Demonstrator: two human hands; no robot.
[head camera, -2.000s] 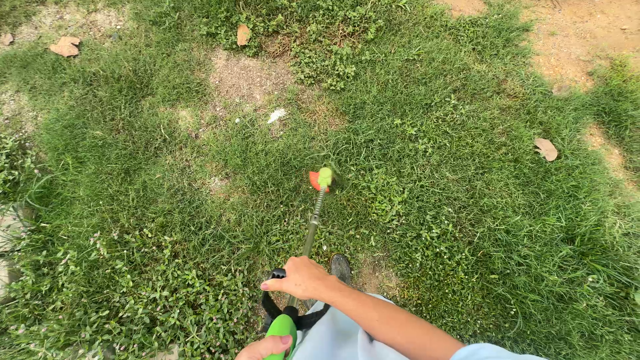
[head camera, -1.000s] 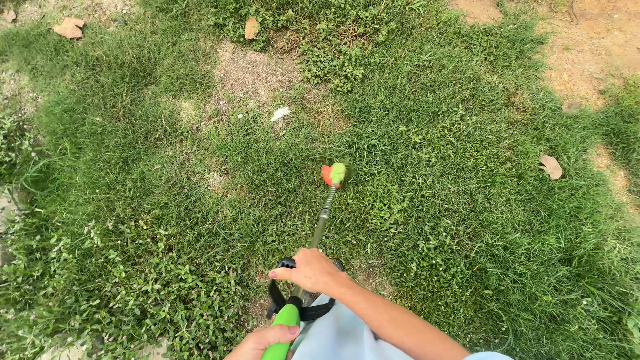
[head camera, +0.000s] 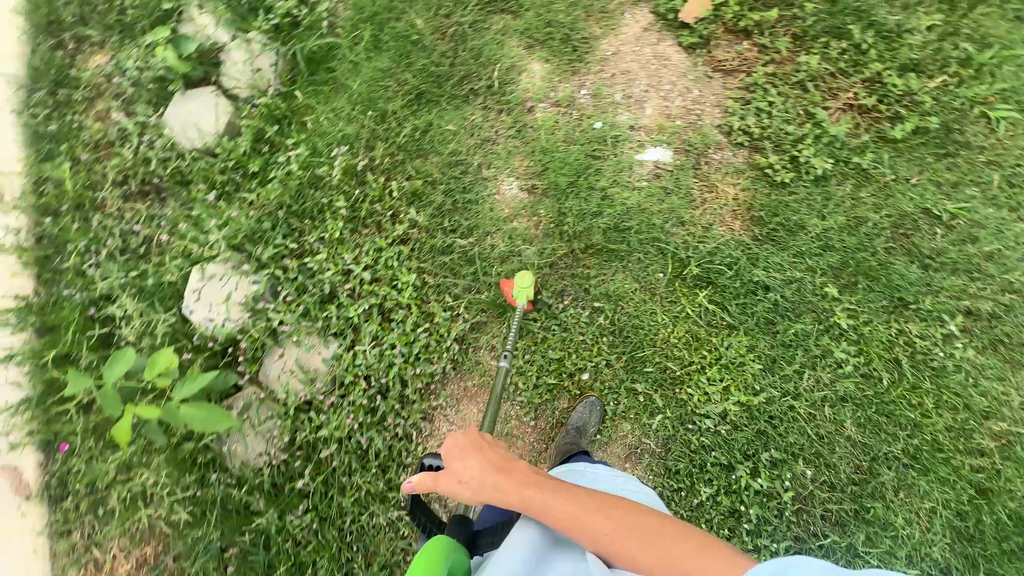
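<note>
My right hand (head camera: 484, 472) grips the black loop handle (head camera: 424, 512) of a string trimmer, fingers over its top. From there the trimmer's dark green shaft (head camera: 498, 392) runs up and slightly right to a lime-green head (head camera: 524, 284) with an orange guard (head camera: 512, 295), low over the grass. The line is not visible. Below the loop, the bright green rear housing (head camera: 440, 558) meets the bottom edge of the view. My left hand is out of view. A dark boot (head camera: 582, 424) stands on the ground right of the shaft, below light blue clothing.
Several pale stone pavers (head camera: 220, 298) lie among low weeds on the left, near a broad-leaved plant (head camera: 172, 392). A light paved strip (head camera: 16, 384) borders the far left. A white scrap (head camera: 654, 154) lies by a bare dirt patch (head camera: 660, 72), and a dry leaf (head camera: 694, 10) at the top.
The view has shifted left, bringing more pavers and the light strip into sight. The trimmer head is now nearer the weeds by the pavers. My left hand, earlier on the green housing, has left the view.
</note>
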